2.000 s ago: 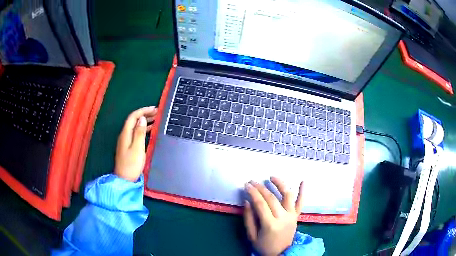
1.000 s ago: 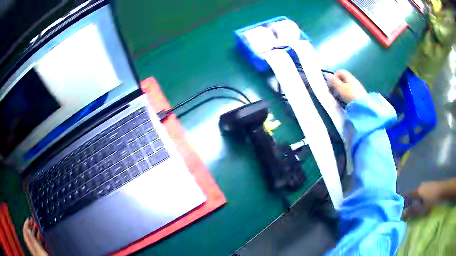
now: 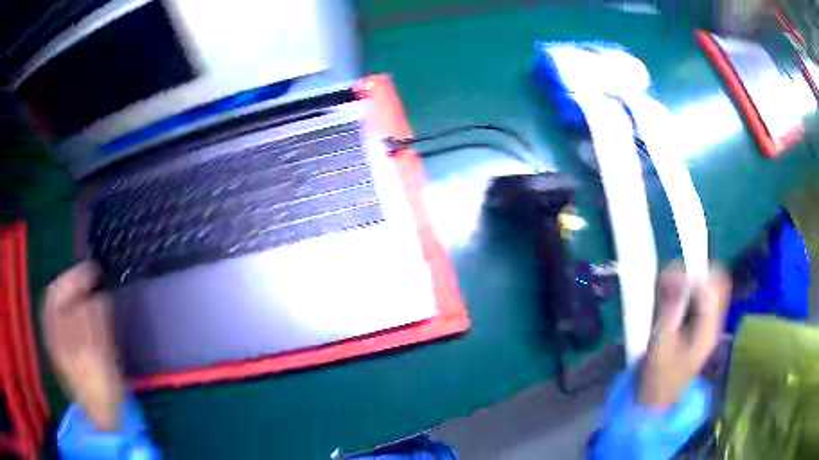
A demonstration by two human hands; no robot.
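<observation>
The open grey laptop [image 3: 260, 305] lies on a red foam tray [image 3: 449, 310] at the left, with white and black windows on its screen. My left hand [image 3: 85, 337] is at the laptop's left edge, blurred, with fingertips by the keyboard's lower left corner; no held object shows. Two white label backing strips [image 3: 629, 234] hang from the blue label roll holder [image 3: 561, 85] at the right. My right hand [image 3: 684, 328] is at the lower part of the right-hand strip, its fingers closed around it. Blur hides the exact finger contact.
A black barcode scanner [image 3: 548, 234] lies between laptop and strips. A black cable [image 3: 467, 133] runs from the laptop's right side. Red trays [image 3: 20, 332] stand at the far left, another red tray [image 3: 741, 99] at upper right. A person's yellow-green sleeve [image 3: 772, 386] shows at lower right.
The view has turned right from the laptop, then partly back. My right hand left the touchpad area, reached beside the strips and has moved down the right-hand strip, which now bows outward.
</observation>
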